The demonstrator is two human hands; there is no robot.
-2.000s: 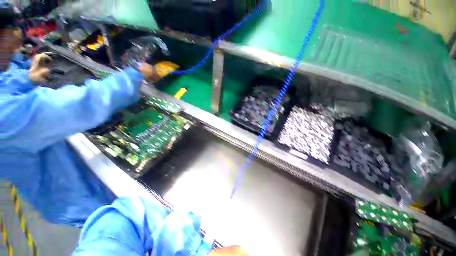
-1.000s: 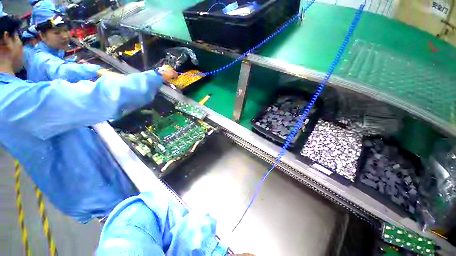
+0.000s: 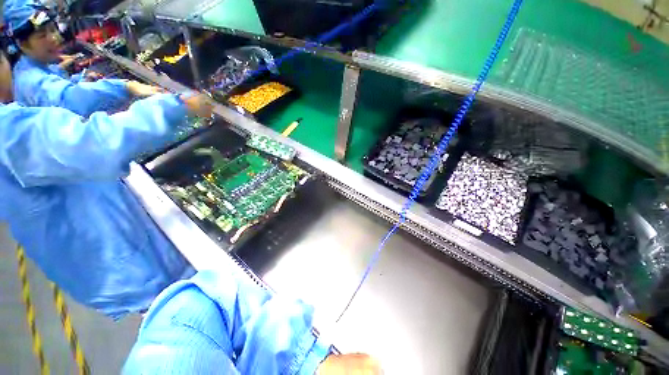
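My left hand [image 3: 352,365] is cut off by the bottom edge, below a light blue sleeve; its fingers are hidden. My right hand is out of the picture. A green circuit board [image 3: 249,189] in a black carrier lies on the line at the left. Another green board [image 3: 579,359] is partly in view at the bottom right, with a pale green strip [image 3: 601,329] along its far edge. Between the carriers is a shiny metal plate [image 3: 396,293].
Black bins on the shelf hold dark grey blocks [image 3: 407,154], white-silver parts [image 3: 484,196] and more dark grey blocks [image 3: 568,227]. A yellow-parts bin [image 3: 260,97] is further left. A blue coiled cord [image 3: 458,117] hangs across. People in blue smocks [image 3: 81,146] work at left.
The neighbouring person's hand has drawn back from the yellow-parts bin towards the line. The view has shifted. Slightly more of my left hand shows than one second ago.
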